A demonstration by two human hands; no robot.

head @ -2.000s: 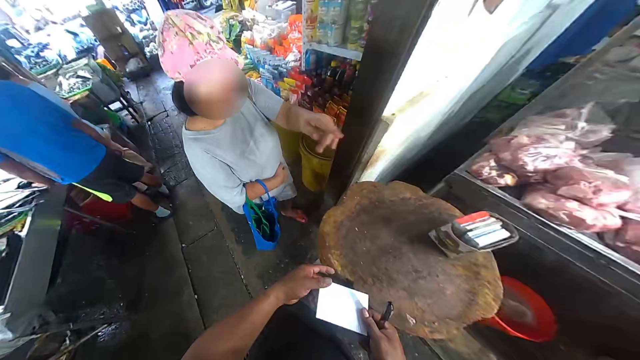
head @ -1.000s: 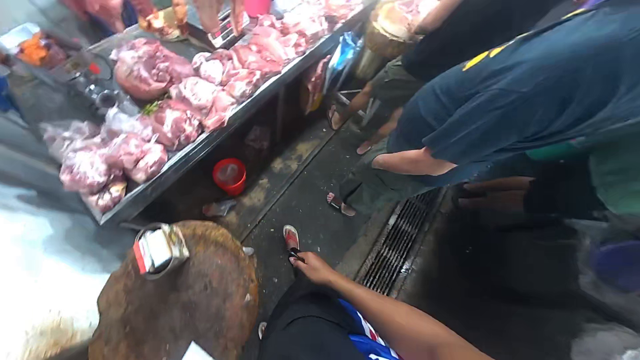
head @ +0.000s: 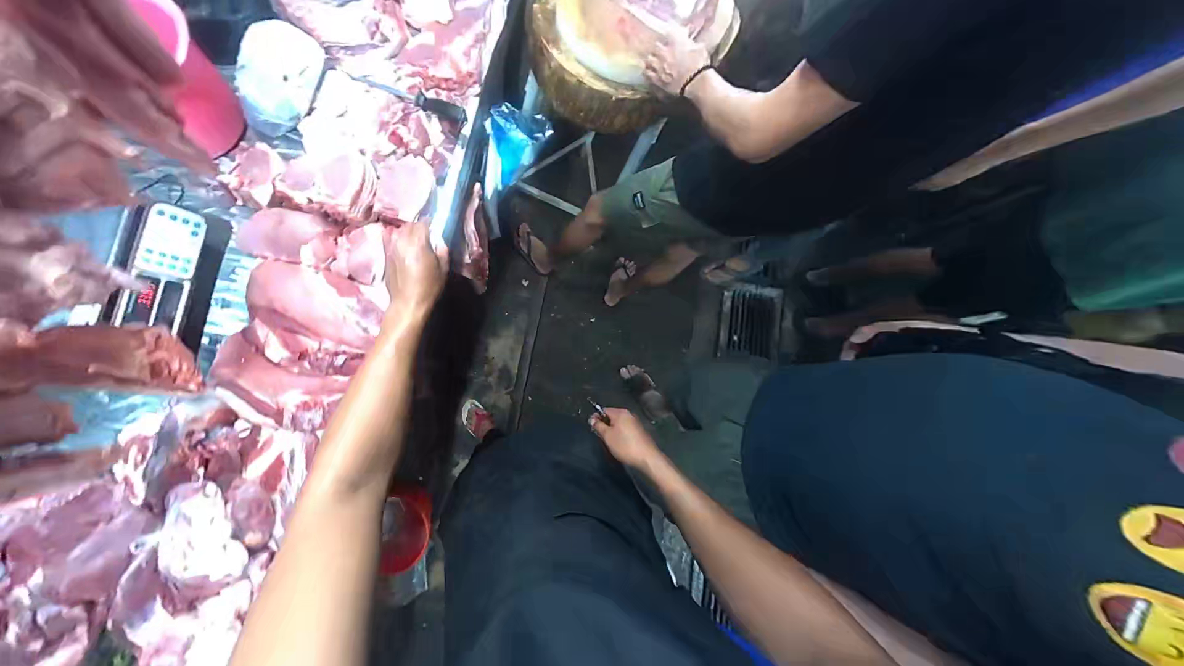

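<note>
At the counter's near edge, my left hand [head: 416, 270] reaches onto slices of raw meat [head: 363, 254]; its fingertips are hard to make out against them, so its grip is unclear. My right hand [head: 622, 435] hangs low over the walkway, shut on a thin dark pen [head: 599, 411] that points up and to the left. Long pieces of raw meat [head: 310, 301] lie on the counter beside my left forearm. No paper is visible in either hand.
A digital scale [head: 157, 264] and a pink container [head: 199, 97] stand among the meat. A co-worker's hand [head: 678, 63] rests at a round wooden block [head: 597, 88]. People stand close on the right. A red bucket [head: 405, 530] sits low beside the counter.
The view has swung from the round chopping block to the meat counter. The white paper held between my hands two seconds ago is out of view. My left hand has come to the meat.
</note>
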